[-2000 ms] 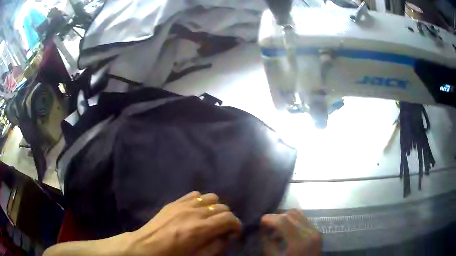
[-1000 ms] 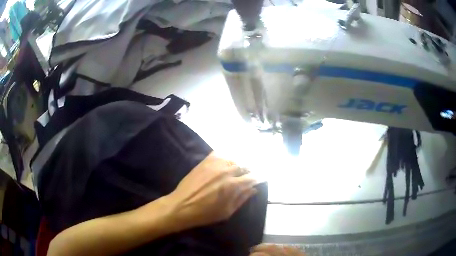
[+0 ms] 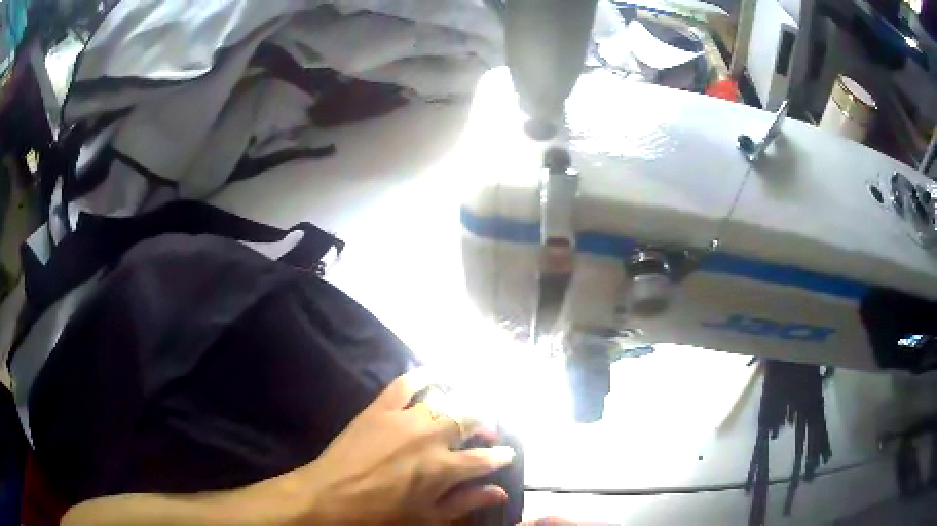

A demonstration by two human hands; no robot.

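Observation:
The dark garment [image 3: 195, 360] lies bunched on the white table left of the sewing machine, with a pale grey edge at its far left. My left hand [image 3: 421, 462] grips the garment's right end beside the needle area, fingers bent over the dark edge. Glare hides part of the fingertips. My right hand [image 3: 555, 521] shows only as a sliver at the bottom edge, so its hold cannot be told. The white machine head [image 3: 678, 205] with a blue stripe stands at the right. Its presser foot area [image 3: 589, 385] is lost in lamp glare.
A heap of white-grey garments [image 3: 185, 51] with dark bands lies behind the work. Thin black strips [image 3: 789, 421] hang right of the needle. A lamp or fitting [image 3: 550, 57] hangs in front of the machine head. A pale cone or spool [image 3: 849, 106] stands at the back right.
The view has shifted, so the machine sits lower. My left hand has moved with the garment edge toward the needle area. My right hand has slipped mostly out of the picture.

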